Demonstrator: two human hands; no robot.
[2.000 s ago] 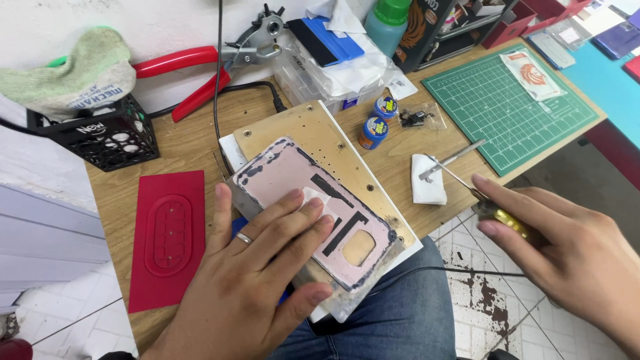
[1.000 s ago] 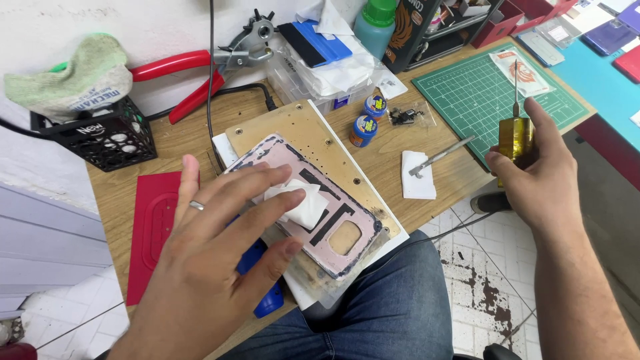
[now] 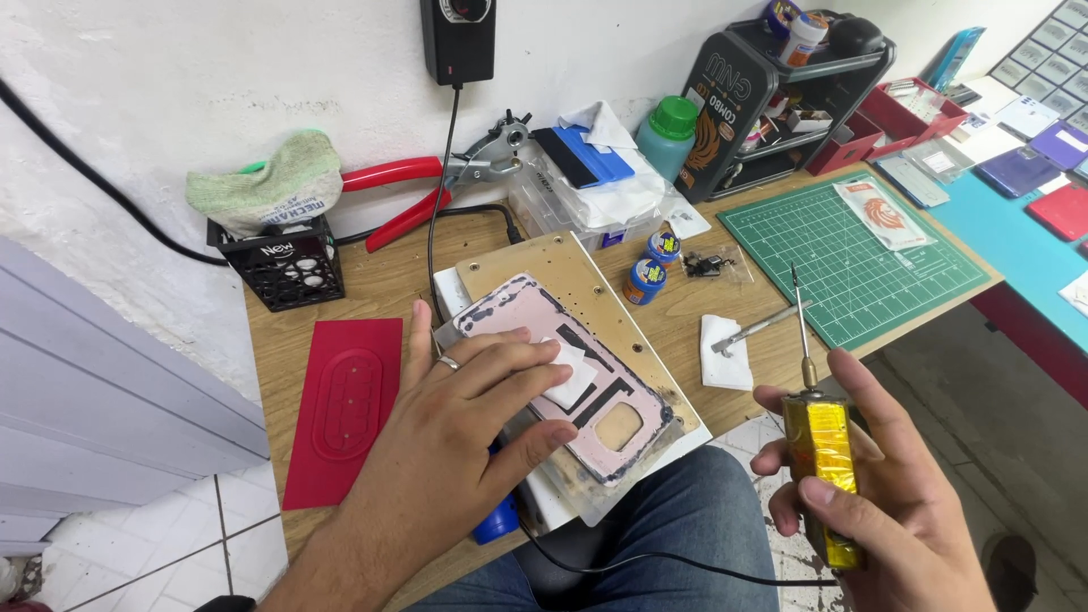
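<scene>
A pink phone back panel (image 3: pixel 586 446) with dark residue along its rim lies on a tan perforated metal plate (image 3: pixel 544 259). My left hand (image 3: pixel 459 408), with a ring on one finger, rests over the panel, its fingertips on a folded white cloth or tissue (image 3: pixel 571 381). My right hand (image 3: pixel 884 484) holds a handheld power tool wrapped in yellow tape (image 3: pixel 833 450), its thin metal shaft pointing up and a black cord running from its lower end. Left of the shaft, a metal blade tool (image 3: pixel 761 327) lies on a small white pad (image 3: pixel 722 365).
Two small blue jars (image 3: pixel 646 280) stand behind the plate. A green cutting mat (image 3: pixel 858 255) lies at the right. A red silicone mat (image 3: pixel 340 416), black basket (image 3: pixel 285 263) and red-handled punch pliers (image 3: pixel 391 174) are at the left. A clear plastic box (image 3: pixel 552 200) stands by the wall.
A white cloth or tissue is now under my left fingers; two seconds ago the hand lay flat on the panel without it visible. My right hand has turned the tool upright, away from the white pad.
</scene>
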